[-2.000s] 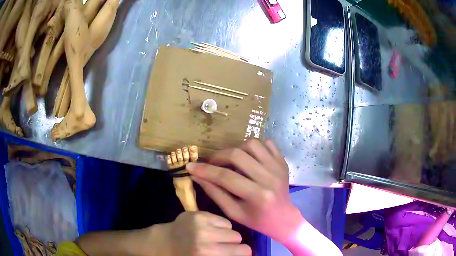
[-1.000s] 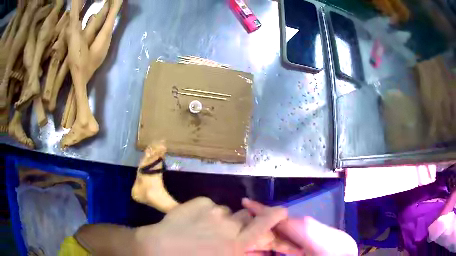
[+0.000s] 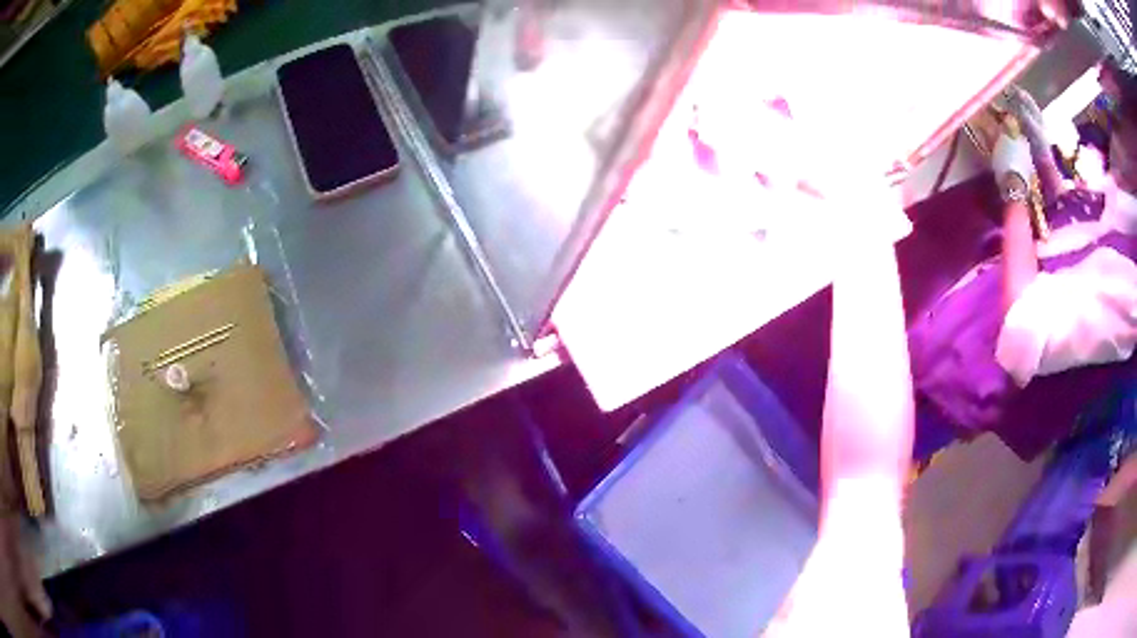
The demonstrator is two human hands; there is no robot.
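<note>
My right hand reaches onto the glowing white surface at the upper right. The glare washes out its fingers, so I cannot tell whether it holds anything. Small pinkish marks or parts lie on that surface. At the lower left edge a cut-off tan shape may be my left hand; its grip is hidden. The strapped foot is not clearly visible. The cardboard pad lies on the bench at left, with a small white cup and two parallel toothpicks on it.
Tan legs lie at the left edge. A pink-red lighter-like object, two white bottles and a smartphone are at the back. A reflective panel borders the glowing surface. A blue bin is below; a person in purple is at right.
The view has swung right. My right hand has left the strapped foot and my other hand, and reached to the glowing surface. The foot has gone from clear view.
</note>
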